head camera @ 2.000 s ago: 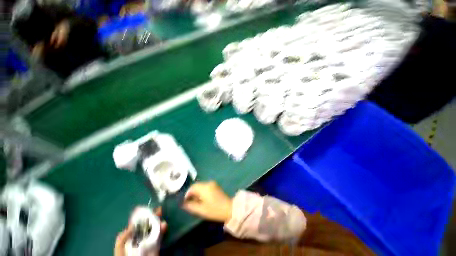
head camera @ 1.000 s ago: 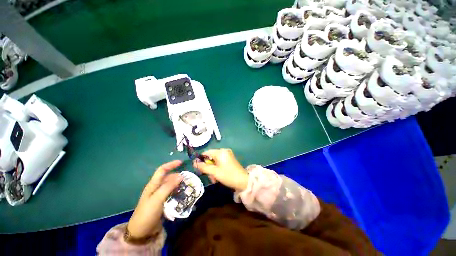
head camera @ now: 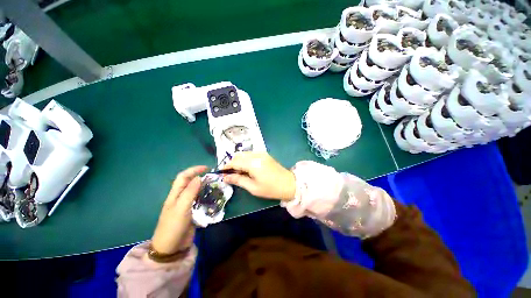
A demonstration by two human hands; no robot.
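Observation:
The white camera body [head camera: 247, 119] lies on the green bench with its black lens panel [head camera: 224, 101] facing up. My left hand [head camera: 177, 209] holds the white base housing [head camera: 211, 201] at the bench's front edge, open side up, with circuit board and wires showing inside. My right hand [head camera: 259, 176] is at the housing's top rim, thumb and fingers pinched on thin dark wire leads [head camera: 220, 171] that run between body and housing. The fingers partly hide the leads and the lower end of the body. I cannot tell if a tool is in my right hand.
Nested white housings [head camera: 425, 75] stand in many rows at the right. A round white pile with loose strands [head camera: 333, 126] lies right of the body. White camera bodies [head camera: 55, 151] cluster at the left. A blue bin [head camera: 471, 204] is at lower right. A pale metal edging [head camera: 204, 51] borders the conveyor.
My right hand has moved to the housing rim with the wires, and the housing has been raised closer to the camera body. The yellowish tip seen in my right hand earlier no longer shows.

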